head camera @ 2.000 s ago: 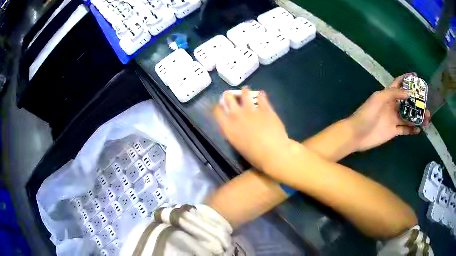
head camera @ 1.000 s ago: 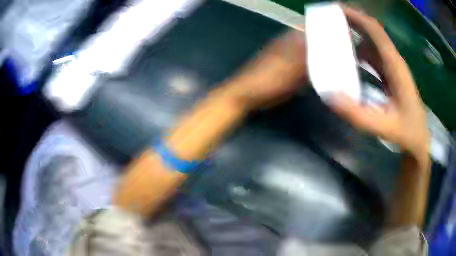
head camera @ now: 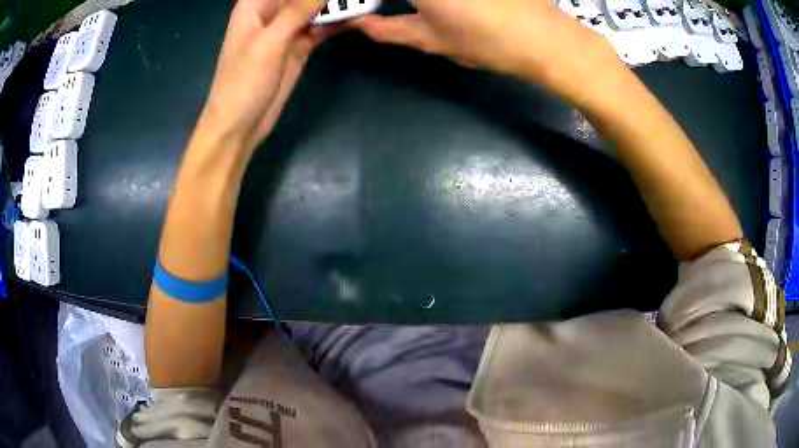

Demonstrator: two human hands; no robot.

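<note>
A white adapter (head camera: 349, 9) with small openings on its edge shows at the top of the picture, cut off by the frame. My left hand (head camera: 263, 66) holds it from the left. My right hand (head camera: 473, 31) holds it from the right, with fingers against its lower edge. Both hands are partly cut off at the top. Whether the shells are fully joined cannot be told. A blue wrist strap (head camera: 190, 286) is on my left forearm, and its thin blue cord (head camera: 260, 290) runs down toward the bench edge.
White slotted adapters or covers (head camera: 60, 173) stand in rows at the bench's left end. White back covers with prongs (head camera: 661, 39) lie in rows at the upper right. More white pieces (head camera: 774, 166) line the right end by a blue sheet. A lined tote (head camera: 77, 337) is at the lower left.
The view has swung to face the bench squarely. The crossed arms have parted, and both hands have come together on the white piece. The circuit board seen in my left hand earlier is no longer visible.
</note>
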